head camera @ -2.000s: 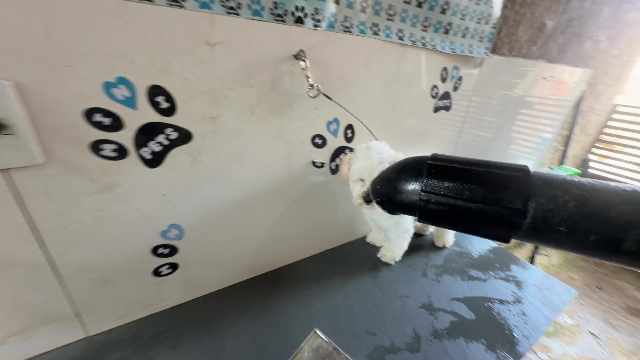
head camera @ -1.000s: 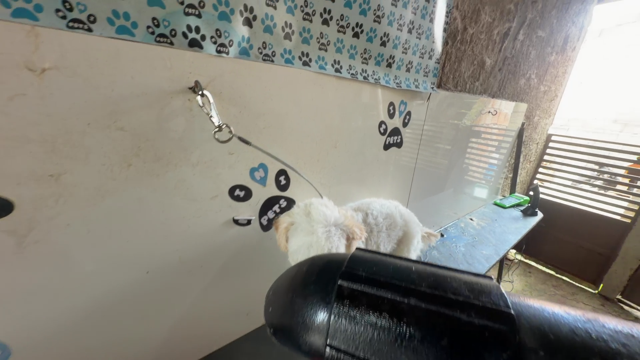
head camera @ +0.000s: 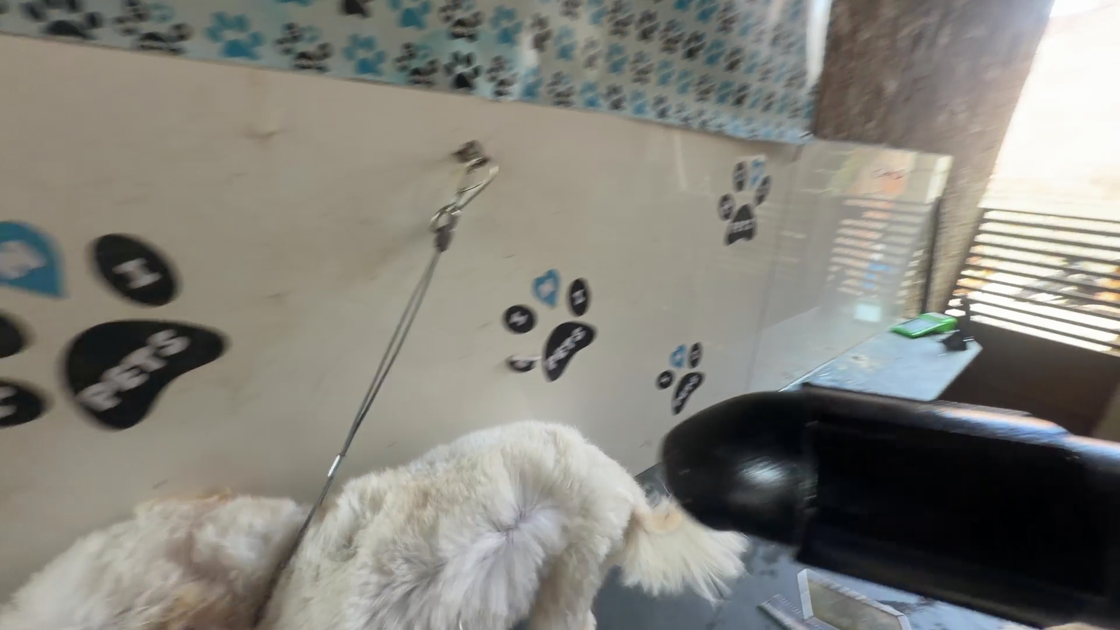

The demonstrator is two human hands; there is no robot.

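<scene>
Neither of my hands shows in the head view. A black dryer nozzle (head camera: 787, 472) on a thick black tube reaches in from the right, its rounded end close to the dog's tail. The white, curly-coated dog (head camera: 455, 516) stands along the wall with its head end at the lower left and its tail (head camera: 678, 542) at the right. A patch of its side fur is parted and fanned out. A thin cable tether (head camera: 389, 350) runs from the dog's neck area up to a metal snap hook (head camera: 472, 184) on the wall.
The pale wall (head camera: 289, 219) with paw decals runs behind the dog. A dark wet tabletop (head camera: 744, 586) carries a clear-edged flat object (head camera: 844, 604). Farther right are a second table (head camera: 884, 363) with a green object (head camera: 925, 325) and a slatted gate (head camera: 1041, 271).
The dog faced this way and now stands side-on, nearer, with its head end to the left. The tether has swung from slanting right to slanting left. The view has shifted.
</scene>
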